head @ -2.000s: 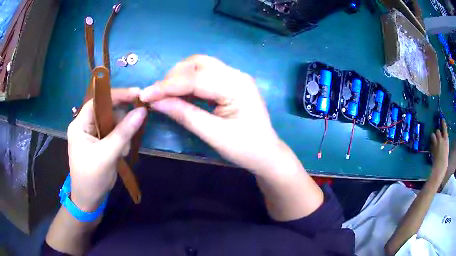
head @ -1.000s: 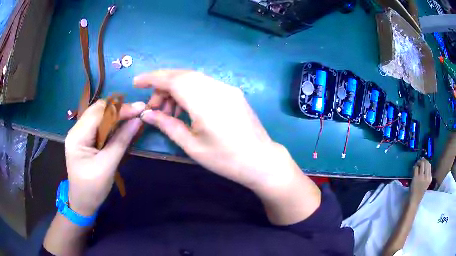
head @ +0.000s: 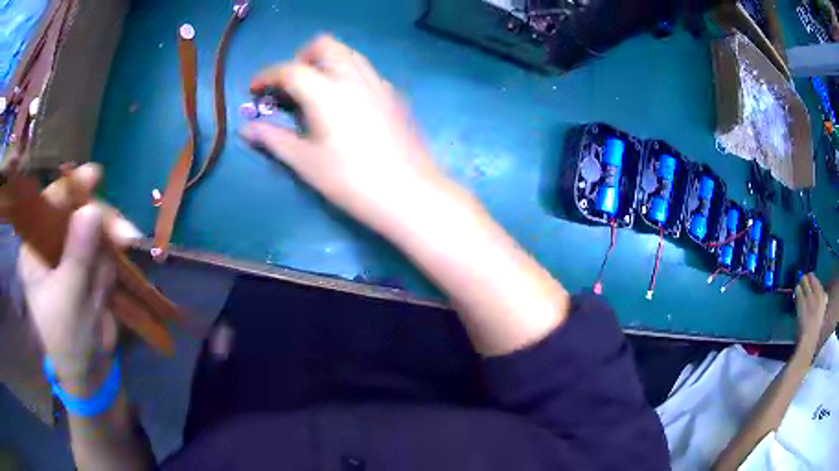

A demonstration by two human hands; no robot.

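Observation:
My left hand (head: 74, 267) is blurred at the far left, past the bench's front edge, closed on brown carrying straps (head: 138, 308). My right hand (head: 345, 120) is over the bench with thumb and fingers apart around the pale pink strap buttons (head: 258, 108); whether it touches them is unclear. Other brown straps (head: 189, 87) lie on the green bench between my hands, with pale buttons at their ends.
Black housings with blue battery cells (head: 607, 175) stand in a row at right, leads towards the front edge. A black-sided box (head: 515, 37) is at the back. Cartons (head: 83, 83) stand left and back right (head: 764, 110). A neighbour's hand (head: 810, 308) is at far right.
My left hand has moved left with the straps, away from my right hand. My right hand has let go of the strap work and moved up and back to the loose buttons.

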